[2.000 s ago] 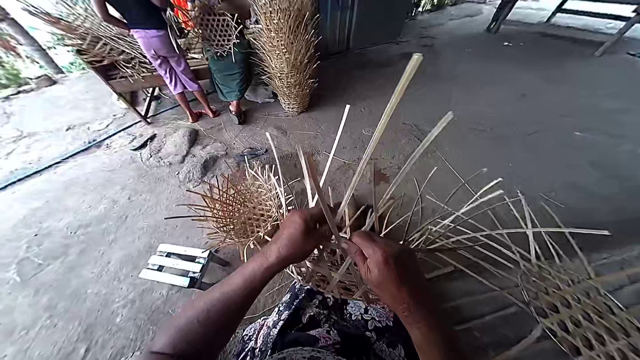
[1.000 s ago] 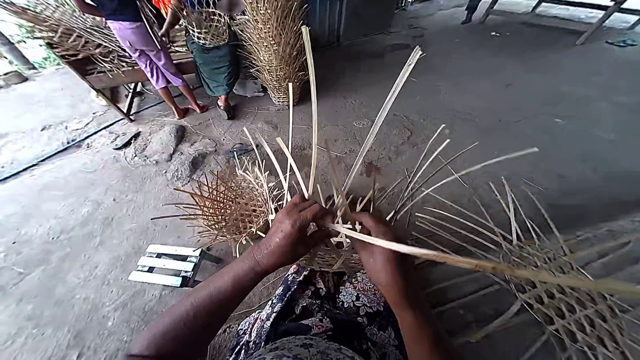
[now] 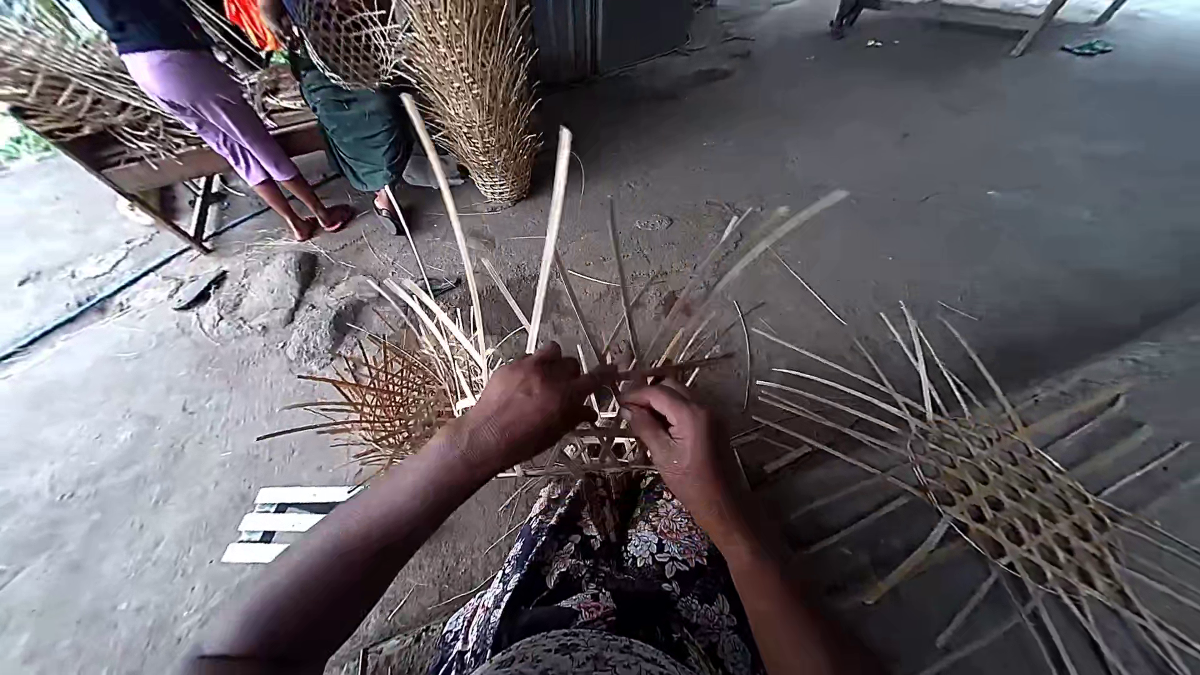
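Observation:
Above my lap stands a partly woven open-lattice basket [image 3: 600,448] of split cane or bamboo, its loose strips fanning upward and away. My left hand [image 3: 539,398] grips strips at the near rim, beside two tall pale strips [image 3: 553,234]. Just right of it, my right hand [image 3: 670,427] pinches a strip between thumb and fingers. A thin darker strip [image 3: 680,366] runs sideways just above the right fingers. My hands hide part of the weave between them. Directly left of the basket sits a browner woven piece [image 3: 398,398] with spiky loose ends.
A flat hexagonal-weave piece [image 3: 1022,497] with long loose strips lies at the right. A white slatted stool [image 3: 286,520] stands at the left. Two people stand by a wooden table [image 3: 159,173] piled with woven work, near a tall stack of baskets [image 3: 487,103]. Stones [image 3: 281,286] lie at mid left.
The long pale strip that stretched to the right across my right hand one second ago no longer lies there. My right hand has moved up to the rim, close to the left.

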